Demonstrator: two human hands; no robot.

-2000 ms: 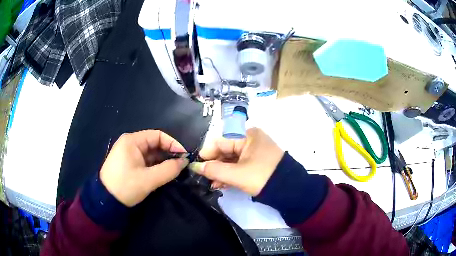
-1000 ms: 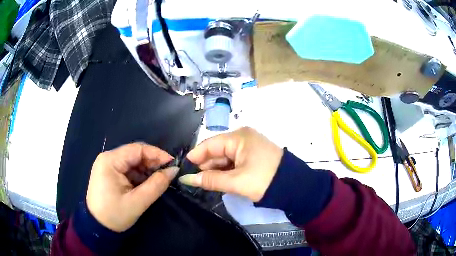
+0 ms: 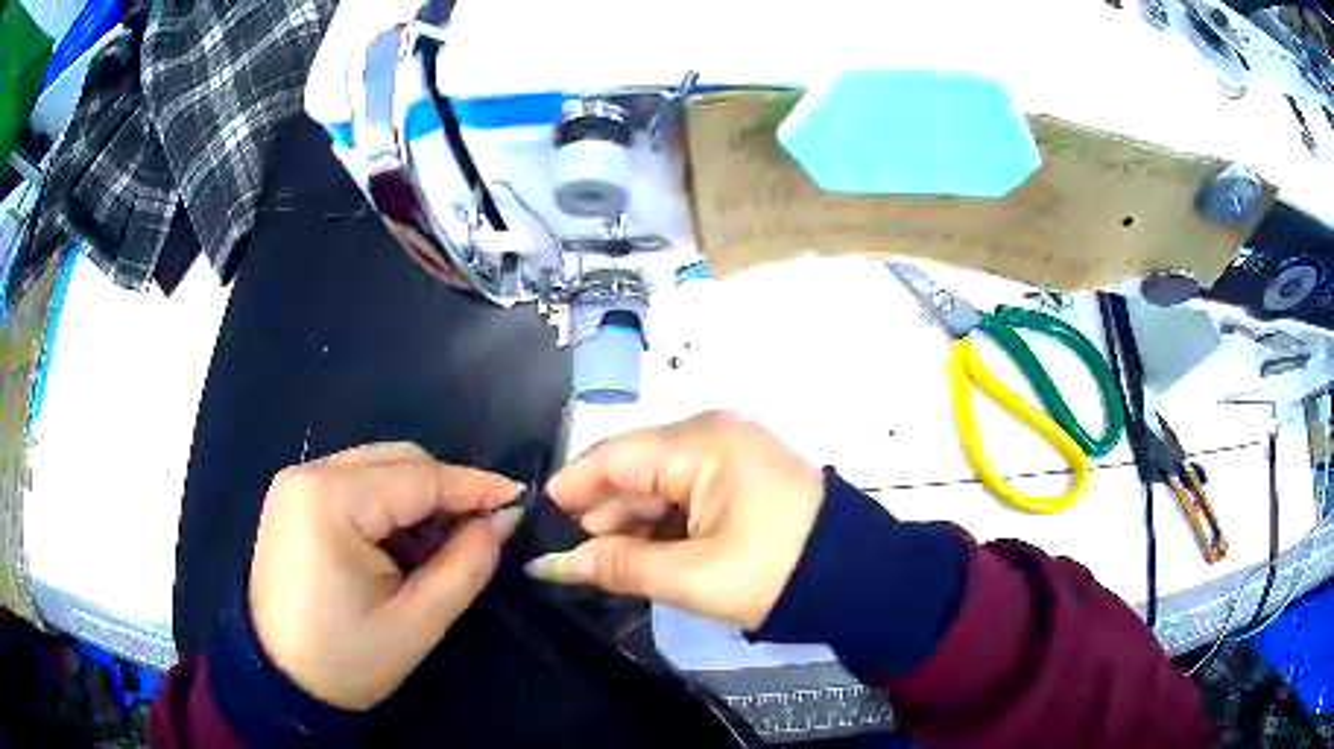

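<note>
A black fabric panel (image 3: 395, 351) lies left of the presser foot (image 3: 553, 305) and runs down under my hands to the table's front edge. My left hand (image 3: 373, 563) pinches the panel's edge between thumb and fingertips. My right hand (image 3: 688, 520) pinches the same edge just right of it, fingertips close together, in front of and below the foot. The exact fold between the fingertips is too small to tell. The white sewing machine head (image 3: 498, 59) stands above, with a grey knob-like attachment (image 3: 607, 359) right of the foot.
Plaid fabric (image 3: 220, 117) is heaped at upper left. Shears (image 3: 1010, 395) with yellow and green handles lie at right, with small snips (image 3: 1195, 505) beside them. A brown cardboard piece (image 3: 907, 220) with a mint-green shape (image 3: 914, 135) is on the machine arm. A measuring tape (image 3: 805, 711) runs along the front edge.
The view has shifted, so the machine head appears further left. Both hands are lower and further left in view, still pinching the black edge, with their fingertips slightly shifted.
</note>
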